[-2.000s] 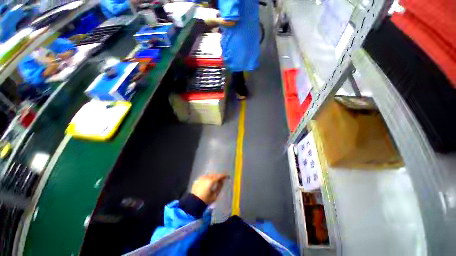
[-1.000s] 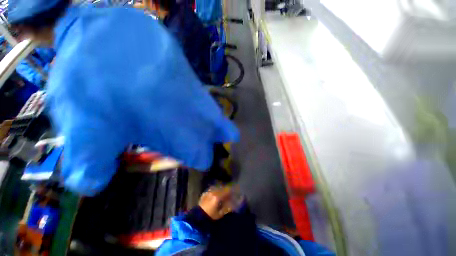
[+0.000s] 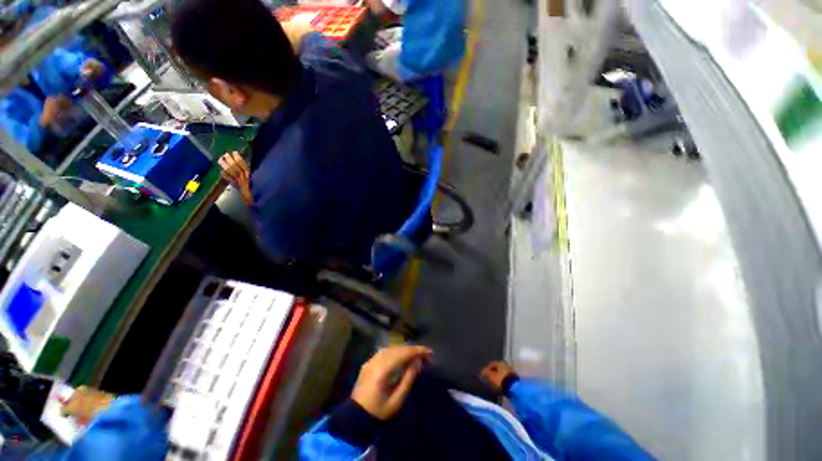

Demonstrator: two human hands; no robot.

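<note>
My left hand (image 3: pixel 389 380) is at the bottom centre, in front of my dark clothing, with fingers loosely curled and nothing seen in it. My right hand (image 3: pixel 497 375) is small and blurred, lower right of centre, beyond a blue sleeve. I cannot tell its finger pose. A stack with a white gridded tray (image 3: pixel 225 360) on top and a red layer (image 3: pixel 278 376) along its side stands left of my left hand. Neither hand touches it.
A seated person in dark clothing (image 3: pixel 333 171) is at the green bench (image 3: pixel 162 248). Another person's hand (image 3: pixel 86 405) is at lower left. A blue box (image 3: pixel 155 162) and a white box (image 3: pixel 68 279) sit on the bench. A grey aisle (image 3: pixel 464 288) runs ahead, beside a white surface (image 3: pixel 649 297).
The view has moved along the aisle. The blue-clothed person who filled the left side is no longer there. The seated person is nearer. My right hand has come into sight.
</note>
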